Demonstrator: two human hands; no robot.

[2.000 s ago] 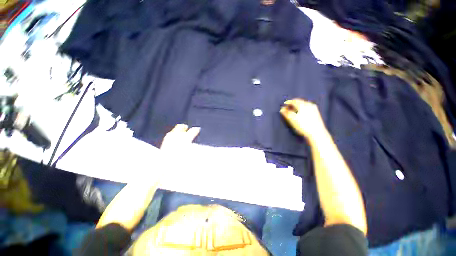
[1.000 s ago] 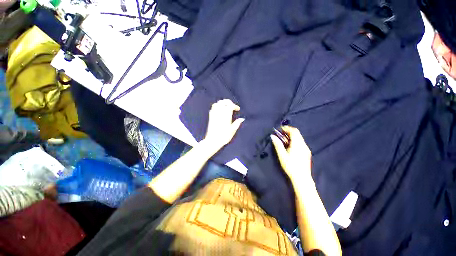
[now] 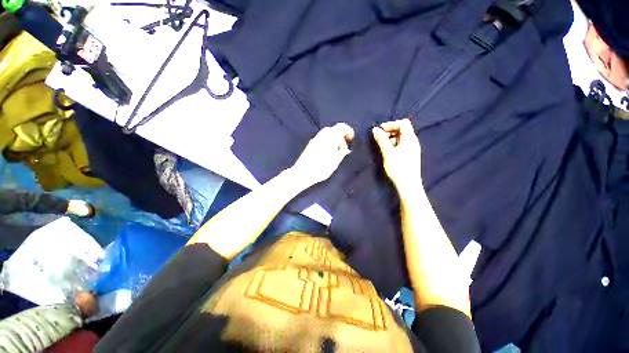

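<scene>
A dark navy jacket (image 3: 455,179) lies spread over the white table, its lapels towards the top right. My left hand (image 3: 330,148) is over the jacket's front with fingertips pinched together on the cloth edge. My right hand (image 3: 398,141) is just to its right, thumb and fingers curled and closed at the front edge, near where the lapel ends. What lies between the right fingertips is too small to tell. A pale button (image 3: 605,281) shows on navy cloth at the right.
A black hanger (image 3: 169,83) and a black gun-like tool (image 3: 96,65) lie on the white table (image 3: 224,155) at the left. Mustard cloth (image 3: 41,131), a white bag (image 3: 55,258) and a blue crate (image 3: 141,258) are below it. Another person's sleeve (image 3: 38,331) shows bottom left.
The view first swung towards the table's left end and the jacket now lies differently. Since one second ago both hands have moved up the front and closer together, and the left fingers have closed.
</scene>
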